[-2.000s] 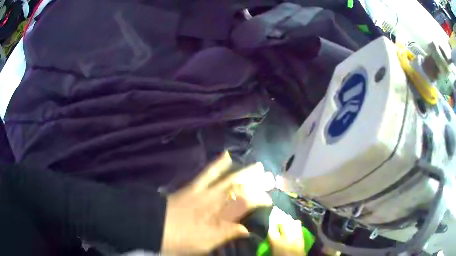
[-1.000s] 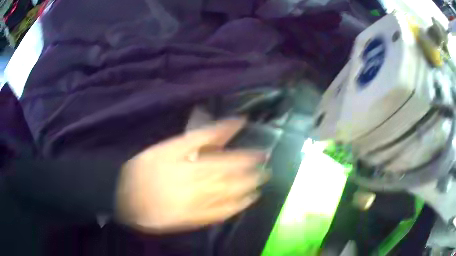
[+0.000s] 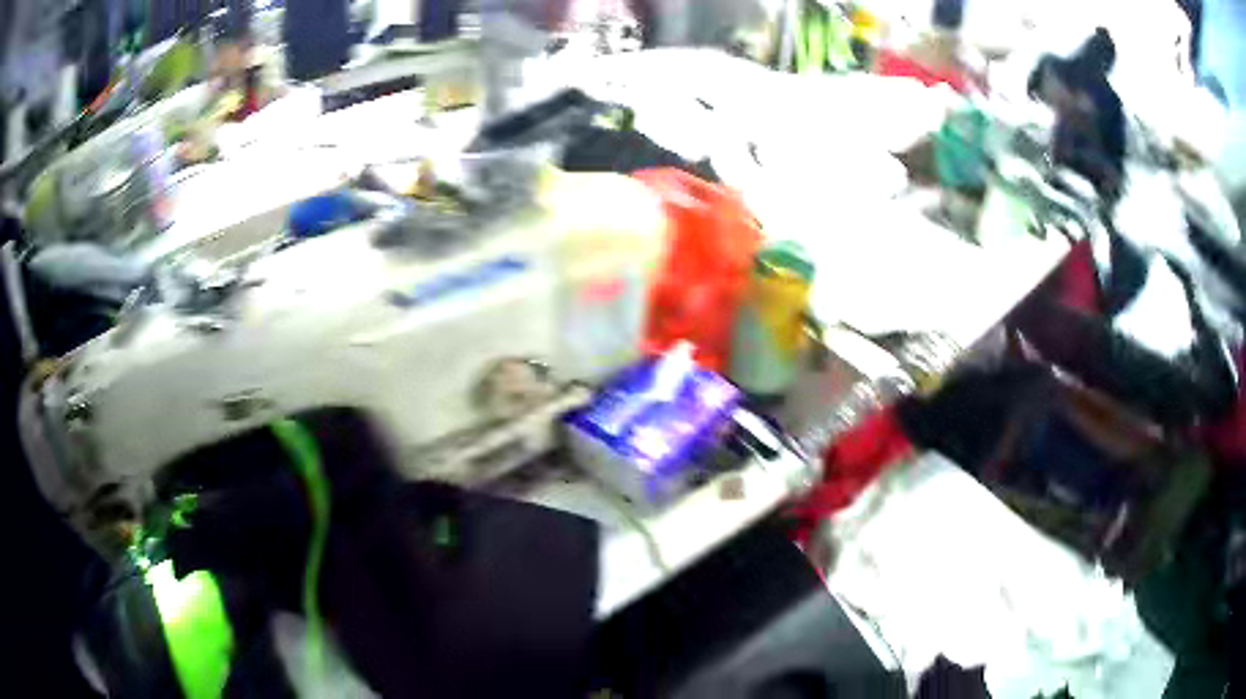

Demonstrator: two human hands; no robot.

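Note:
The frame is blurred and neither of my hands can be made out. The dark garment (image 3: 506, 567) lies at the lower left, in front of the off-white sewing machine (image 3: 328, 341). A wide green band (image 3: 198, 631) runs down from under the machine head at the far left. A narrow green strip (image 3: 314, 512) curves over the dark cloth to its right. The needle area is too blurred to tell.
A blue-purple tissue box (image 3: 656, 421) stands at the machine's right end. Behind it are a red plastic bag (image 3: 700, 260) and a green and yellow bottle (image 3: 776, 321). Dark and red cloth (image 3: 1066, 437) lies at the right, above white material (image 3: 984, 587).
The view has swung to the right, so the machine now shows at the left. The tissue box, red bag and bottle have come into view. My left hand has gone out of sight.

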